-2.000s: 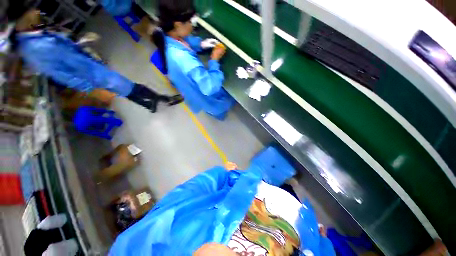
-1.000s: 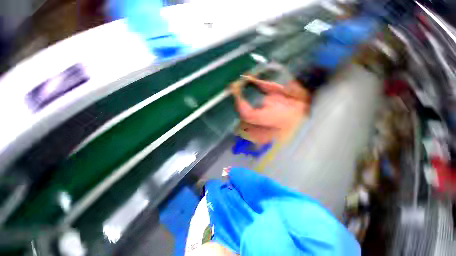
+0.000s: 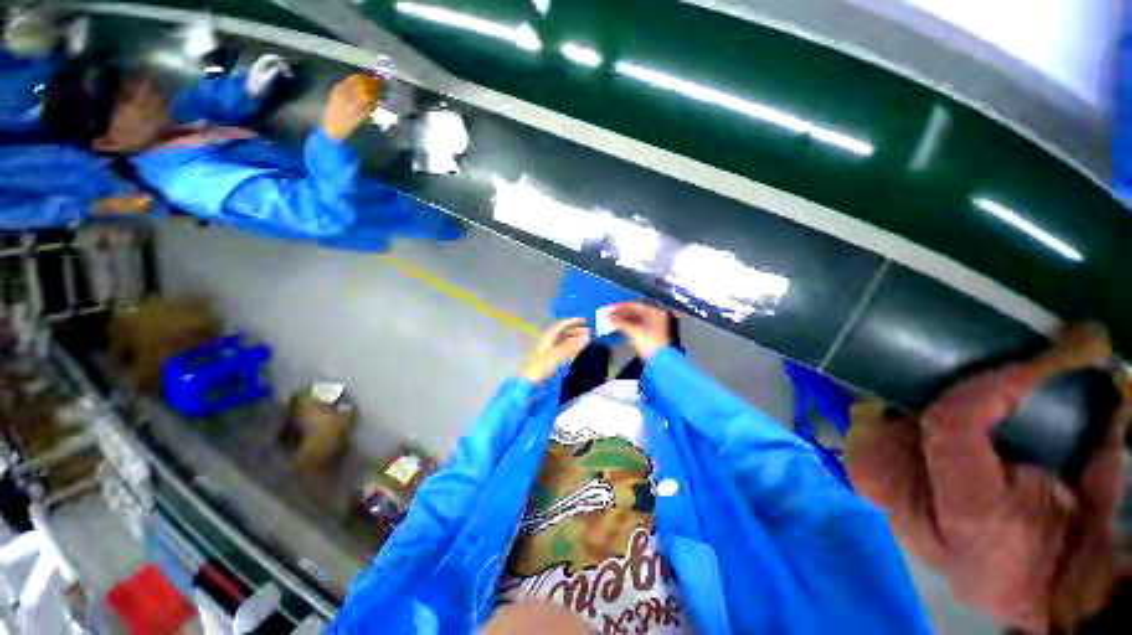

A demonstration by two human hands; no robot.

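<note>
A small white piece, perhaps a wipe [image 3: 605,321], is between my two hands, in front of my lower body and just off the bench edge. My right hand [image 3: 642,328] pinches it at its right side. My left hand [image 3: 557,349] has bent fingers close to its left side; whether they grip it is unclear. Clear plastic film sheets [image 3: 726,283] with strong white glare lie in a row on the dark green worktop [image 3: 943,325]. A white pile of wipes [image 3: 442,138] lies farther left on the worktop.
A green conveyor belt [image 3: 745,68] runs beyond a pale rail. A coworker in a blue smock [image 3: 255,186] sits at upper left, one hand near the wipes. Another person in a reddish-brown top [image 3: 993,496] is close at right. Blue stool [image 3: 217,373] and cartons [image 3: 317,422] stand in the aisle.
The view has swung and steadied. A blurred hand was raised before the camera one second ago; now both my hands are low together at the white piece. The person at right has come into view.
</note>
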